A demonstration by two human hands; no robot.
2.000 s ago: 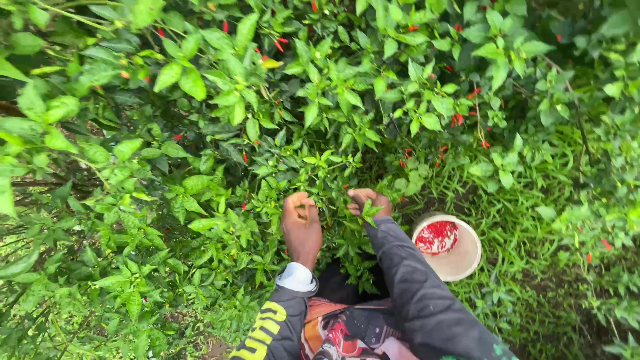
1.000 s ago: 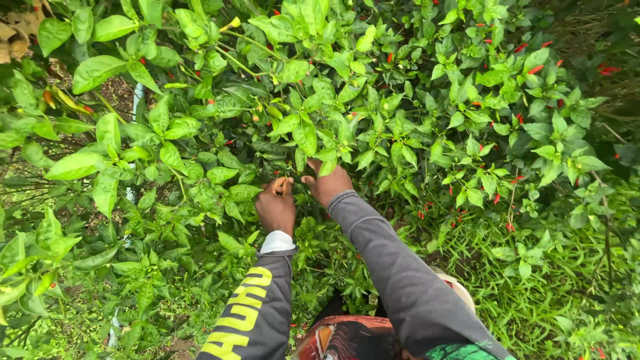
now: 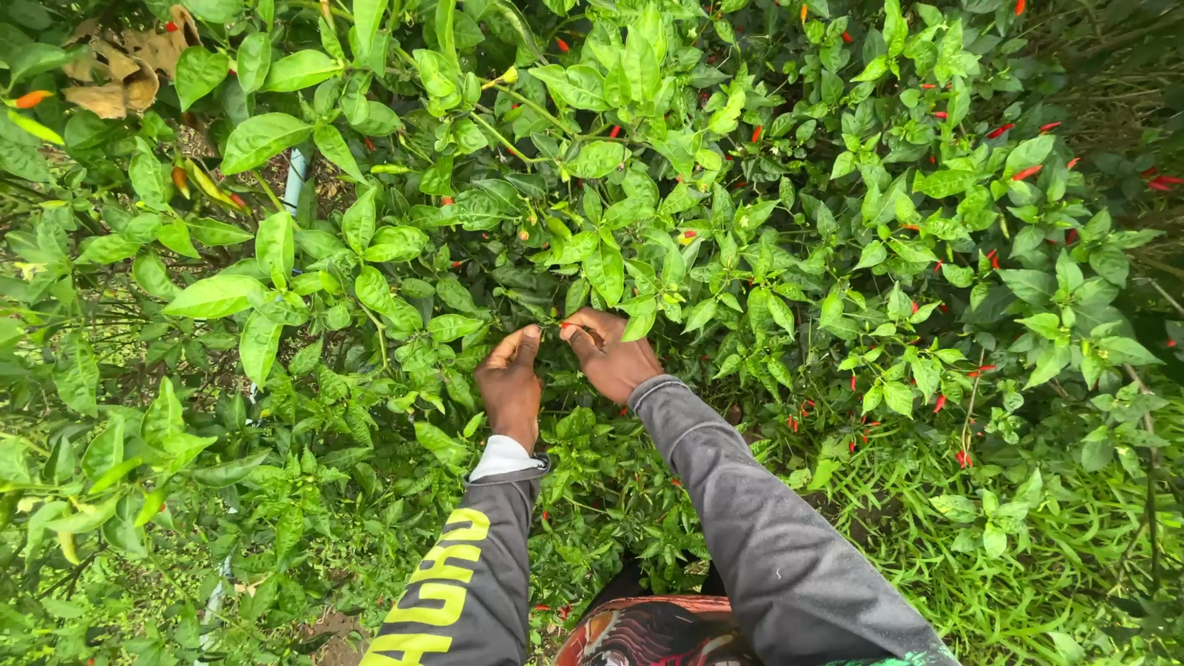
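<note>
In the head view my left hand (image 3: pixel 513 381) is among the leaves of a chili pepper bush (image 3: pixel 647 222), its thumb and forefinger pinched together near a thin stem; whether anything lies between them is too small to tell. Just to its right, my right hand (image 3: pixel 610 356) has its thumb and fingertips closed on a small red chili pepper (image 3: pixel 566 326). The two hands are close but apart. A green leaf overlaps part of the right hand. Small red chilies hang around on the bush, several of them at the right (image 3: pixel 1027 173).
Dry brown leaves (image 3: pixel 120 79) lie at the upper left. A pale blue pipe or hose (image 3: pixel 296 180) shows between branches at the left. Grass (image 3: pixel 999 555) grows at the lower right. Leafy branches surround both forearms.
The white bucket of red chilies, seen in the earliest frame and partly behind the right forearm a second ago, is no longer visible. The view has shifted left over the bush.
</note>
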